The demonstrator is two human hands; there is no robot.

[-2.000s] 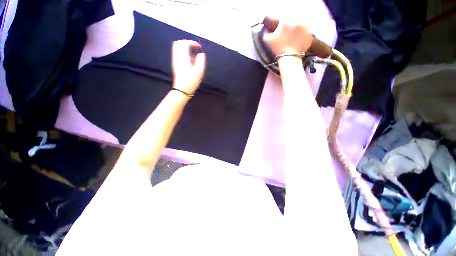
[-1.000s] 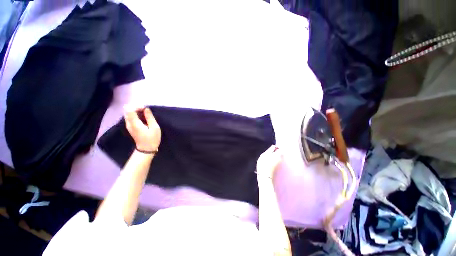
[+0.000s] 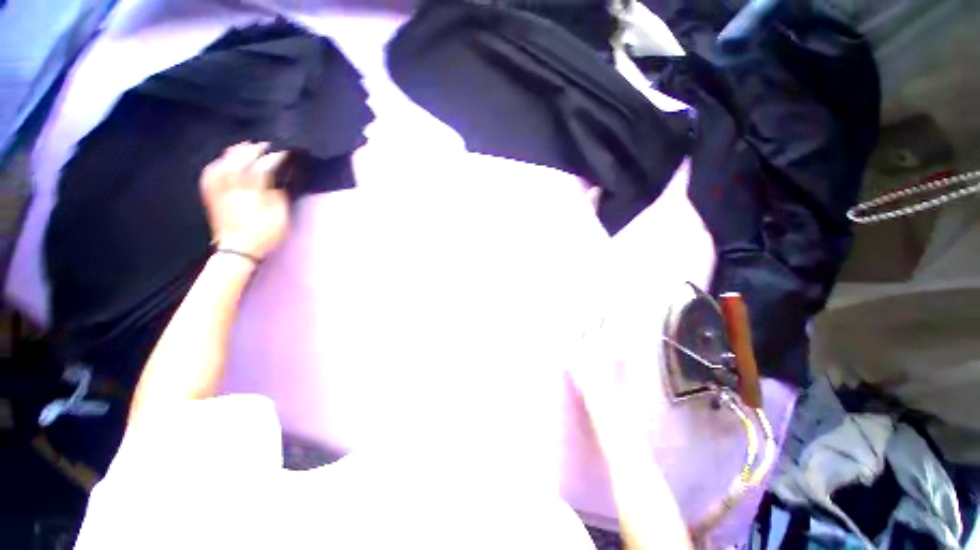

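The stack of black pieces (image 3: 140,204) lies at the left of the table, its layered jagged edges towards the middle. My left hand (image 3: 245,199) rests on the stack's near right side, fingers bent at its edge; whether it grips a piece is unclear. My right hand (image 3: 602,312) is washed out by glare over the table's middle right, so its fingers cannot be made out. A black piece (image 3: 516,91) lies at the far side of the table, creased towards its right end. The steam iron (image 3: 704,344) stands at the right, untouched, its brown handle to the right.
The lilac table cover (image 3: 282,312) is bleached by glare. Dark cloth (image 3: 774,172) hangs at the far right. The iron's hose (image 3: 754,451) runs down the right edge. Grey and blue cloth (image 3: 870,462) is heaped below right. A pale tie (image 3: 75,397) lies below left.
The black piece held between both hands has gone from the near middle; a black piece now lies at the far side. My left hand has moved left onto the stack. The iron was released earlier.
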